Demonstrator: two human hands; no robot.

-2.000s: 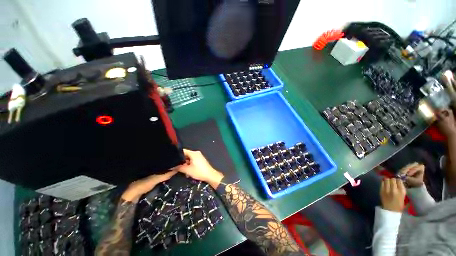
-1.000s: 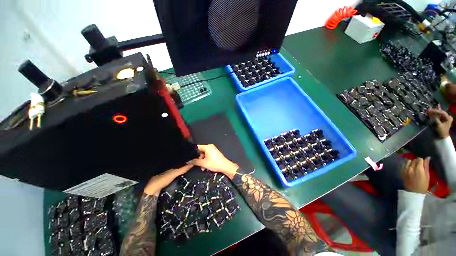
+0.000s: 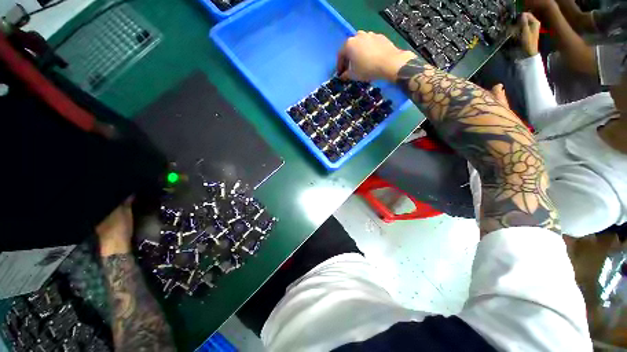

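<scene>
My right hand is over the blue tray, fingers pinched at the back edge of the rows of small black modules. A dark module seems to be between its fingertips, partly hidden. My left hand reaches under the edge of the large black machine; its fingers are hidden, so its grip cannot be seen. A green light glows under the machine's edge. A loose pile of black modules lies beside my left hand, partly on the black mat.
A pale keyboard lies behind the mat. Another block of modules is at the lower left, below a white label sheet. More modules lie beyond the tray, near another person's hand. A red stool stands below the bench.
My right hand has moved from the machine's edge to the blue tray. My left hand is now further under the machine. The view has swung right and down, and a green light now shows.
</scene>
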